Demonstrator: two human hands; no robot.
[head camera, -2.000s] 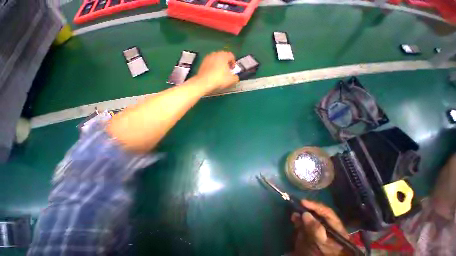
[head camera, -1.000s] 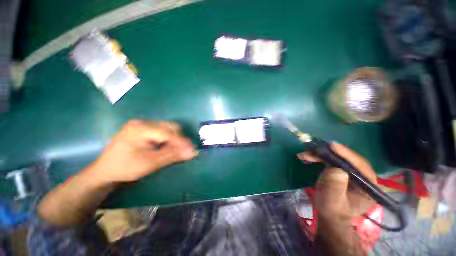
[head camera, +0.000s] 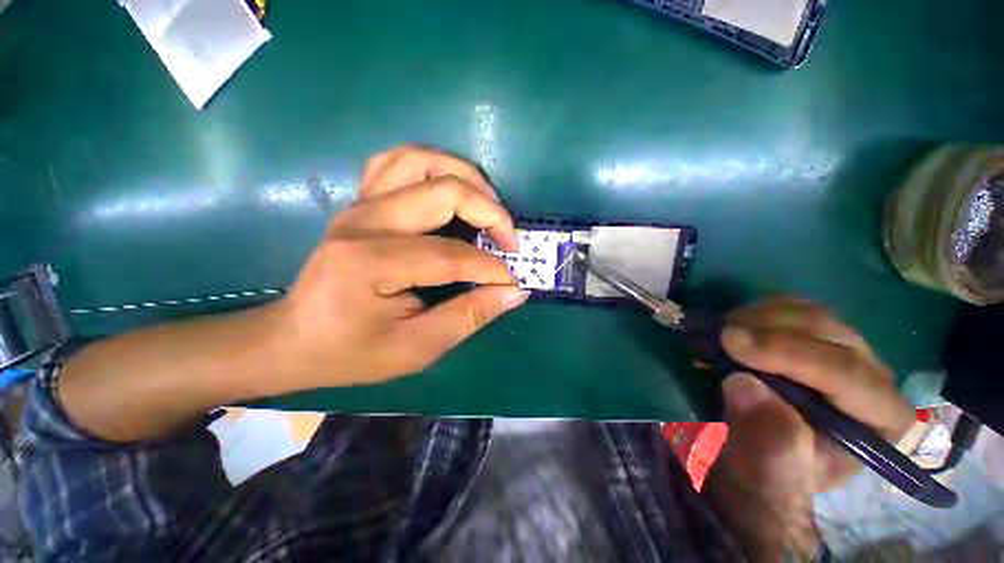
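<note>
A phone board assembly (head camera: 633, 260) lies flat on the green mat in front of me, its dotted keypad area to the left and its pale grey rectangle to the right. My left hand (head camera: 413, 258) is over the keypad end, with solder wire (head camera: 182, 302) running into it from the left and a thin end showing near the board's middle. My right hand (head camera: 804, 385) holds the soldering iron (head camera: 820, 416) like a pen. Its tip is at the board's middle, by the solder pads.
A solder reel on a stand (head camera: 24, 319) is at the far left. A stack of white LCD pieces (head camera: 204, 50) is upper left. Another phone assembly (head camera: 760, 22) is at the upper right. A round amber-rimmed jar (head camera: 936, 220) stands at the right edge, above a black object.
My left hand has moved right onto the board and now holds solder wire. The iron tip has come onto the board's middle. The board now shows its keypad area. The view is closer.
</note>
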